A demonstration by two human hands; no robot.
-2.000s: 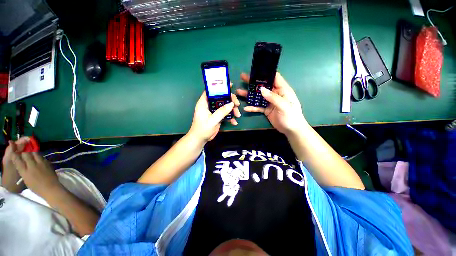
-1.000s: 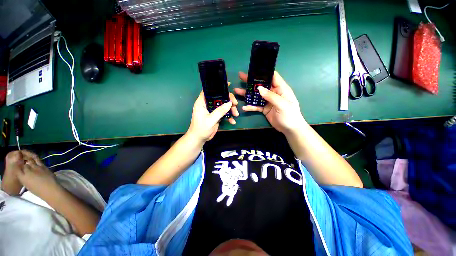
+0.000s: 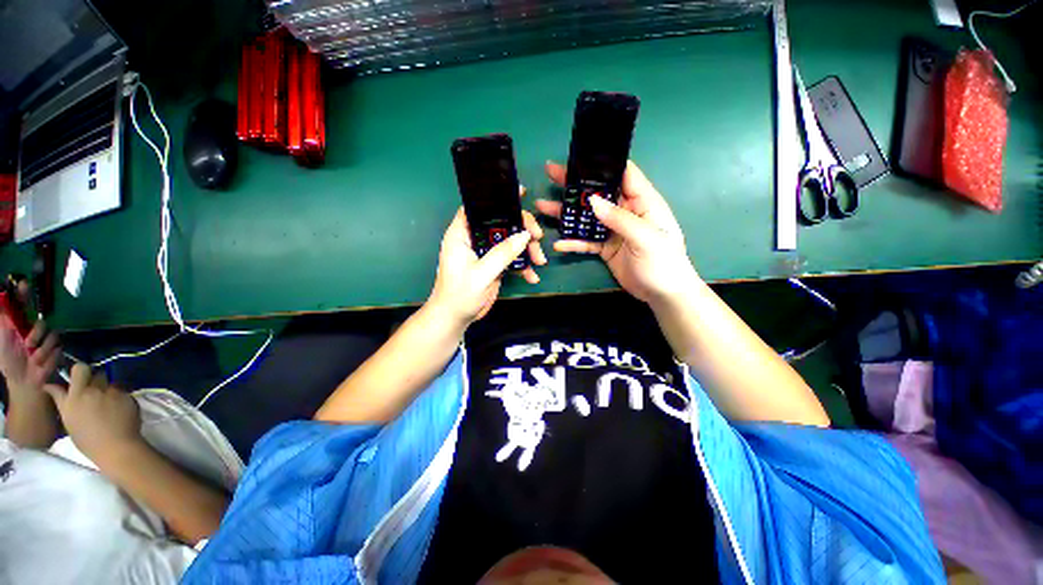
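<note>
My left hand [image 3: 475, 269] holds a black keypad phone [image 3: 490, 189] upright above the green bench mat, its thumb on the keys near the red-accented centre key. My right hand [image 3: 641, 234] holds a second keypad phone [image 3: 599, 154], slightly higher and to the right, its thumb on the centre key. Both phone screens are dark. The keys face me. The backs of both phones are hidden.
Several red phones [image 3: 281, 97] stand beside stacked clear trays [image 3: 515, 25] at the back. A black mouse [image 3: 212, 143], white cables and a laptop [image 3: 71, 160] are left. Scissors [image 3: 826, 189], a steel ruler [image 3: 785, 137] and a red bubble-wrap pouch [image 3: 976, 131] are right. A co-worker's hands [image 3: 86, 400] are lower left.
The left phone's screen was lit two seconds ago and is now dark. Both my hands have stayed almost in place. The co-worker's hands at the left have moved apart.
</note>
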